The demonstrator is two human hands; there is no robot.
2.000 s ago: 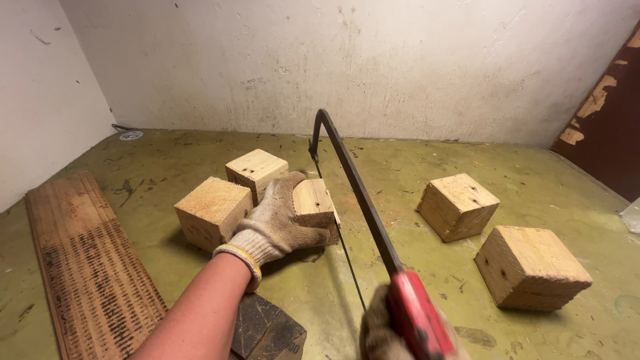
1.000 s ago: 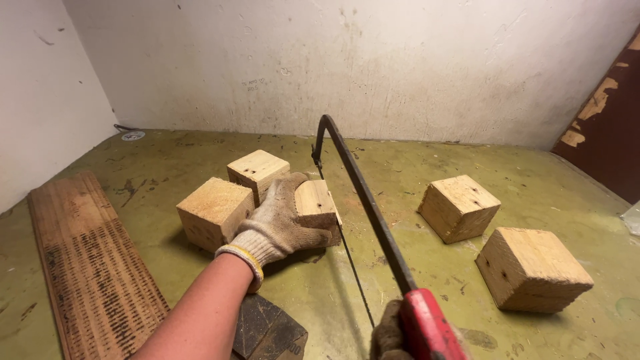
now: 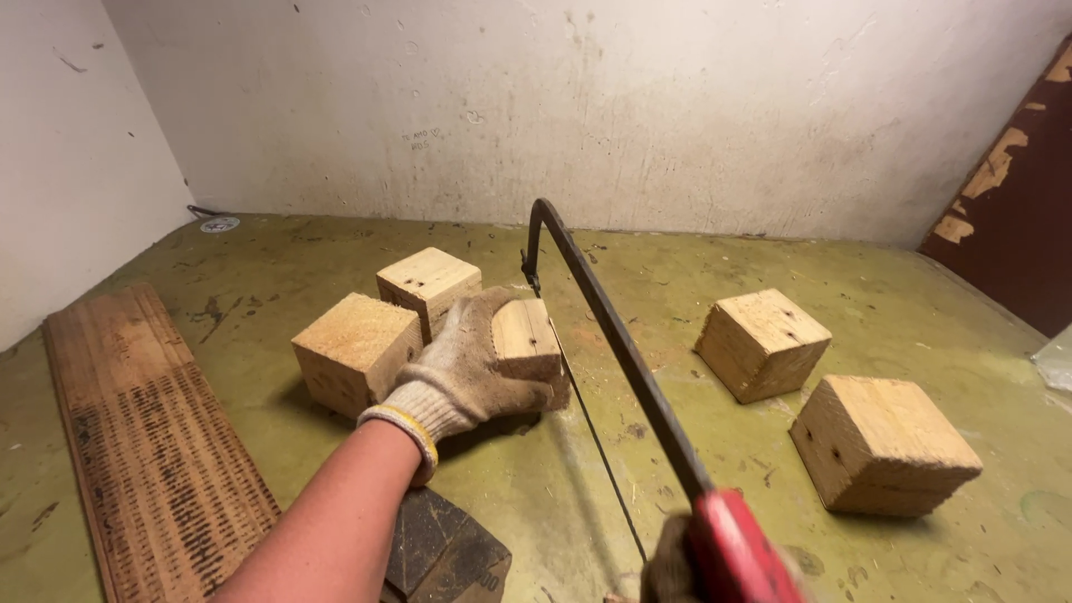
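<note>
My left hand point(image 3: 461, 360), in a knitted work glove, grips a wooden block point(image 3: 528, 335) near the middle of the view. My right hand point(image 3: 670, 561), also gloved and partly cut off by the bottom edge, holds the red handle of a hacksaw point(image 3: 649, 385). The saw's thin blade runs along the right side of the gripped block; whether it sits in a cut I cannot tell. Two wooden blocks stand just left of my left hand, one nearer point(image 3: 360, 343) and one behind it point(image 3: 430, 280). Below my left wrist lies a dark block point(image 3: 448, 544), partly hidden by my forearm.
On the green surface point(image 3: 636, 285), two more wooden blocks stand at the right, one point(image 3: 764, 343) behind the other point(image 3: 888, 444). A grooved wooden board point(image 3: 151, 444) lies at the left. A pale wall point(image 3: 586, 109) rises behind, with a dark red panel point(image 3: 1022, 193) at the far right.
Over the last two seconds the hacksaw has shifted slightly along its length, with my right hand on its handle. My left hand stays on the block, and the other blocks have not moved.
</note>
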